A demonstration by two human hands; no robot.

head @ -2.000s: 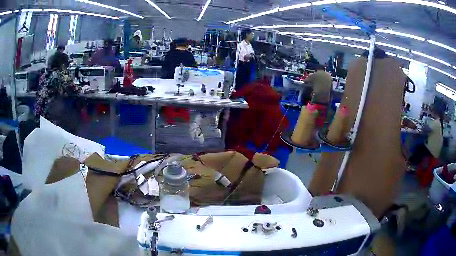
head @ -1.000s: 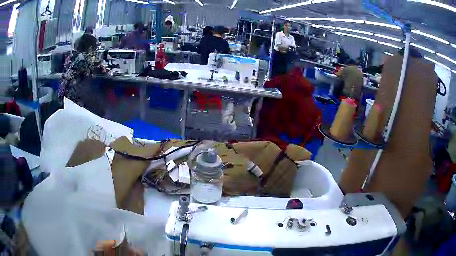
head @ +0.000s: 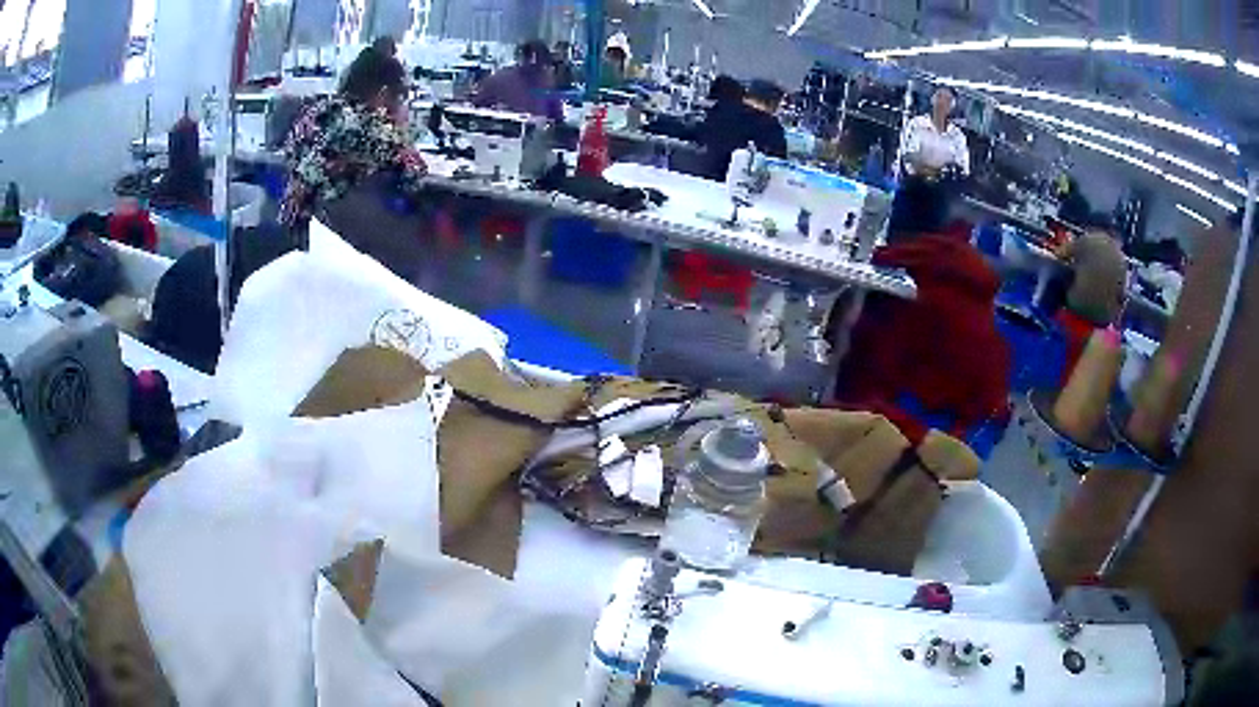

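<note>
Large pale panels [head: 249, 511] lie spread at the left of the white sewing machine head [head: 828, 635], with brown pieces showing between them. A brown shell panel [head: 483, 504] lies under and beside the pale layer. More brown fabric [head: 870, 470] with dark straps and white tags lies behind the head in a white tub. A clear jar [head: 718, 495] with a grey lid stands behind the head. The needle area is out of the picture. Neither my left hand nor my right hand can be seen.
Thread cones [head: 1099, 390] stand on a rack at the right by a white pole [head: 1198, 401]. Another machine [head: 62, 401] stands at the left edge. Across the aisle is a white table [head: 690, 221] with a machine. Several people sit or stand farther back.
The view has turned left, so things have shifted right. An orange-brown patch at the bottom left a second ago is gone. The pale panels now show a fold with brown between them.
</note>
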